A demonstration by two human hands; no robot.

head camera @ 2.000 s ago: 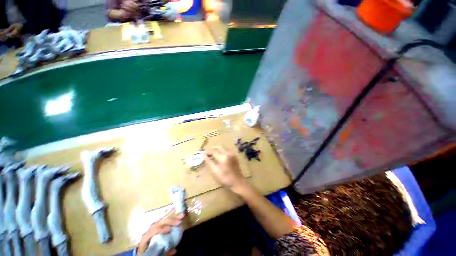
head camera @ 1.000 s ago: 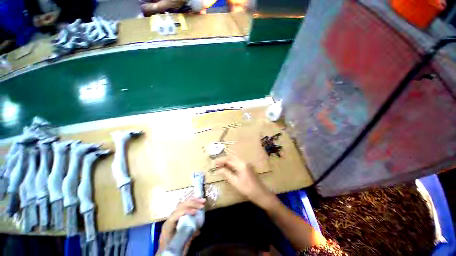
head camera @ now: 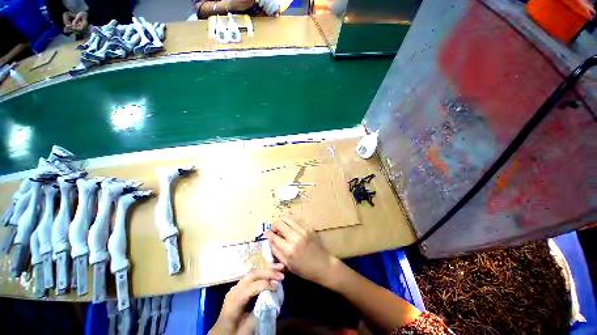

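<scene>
A pale grey moulded limb (head camera: pixel 267 302) is held upright in my left hand (head camera: pixel 247 296), near the bench's front edge. Its narrow toed end points away from me. My right hand (head camera: pixel 298 247) has its fingers at that toed end; a small dark part shows by the fingertips, and I cannot tell whether they grip it. A white glue blob (head camera: pixel 288 192) lies on the cardboard mat (head camera: pixel 337 212), with thin sticks around it. A pile of small black parts (head camera: pixel 362 190) lies right of the mat.
Grey limbs (head camera: pixel 80 222) are rowed at left, with one limb (head camera: pixel 168 216) apart. A white bottle (head camera: pixel 367 144) stands by the paint-stained cabinet (head camera: pixel 452 137). A green conveyor (head camera: pixel 249 98) runs behind. A blue-edged bin of brown parts (head camera: pixel 497 291) is at right. Other people's hands show beyond the belt.
My right hand has moved from beside the glue blob down to the limb's toed end. My left hand still holds the limb. The view has shifted, so the bench sits further right.
</scene>
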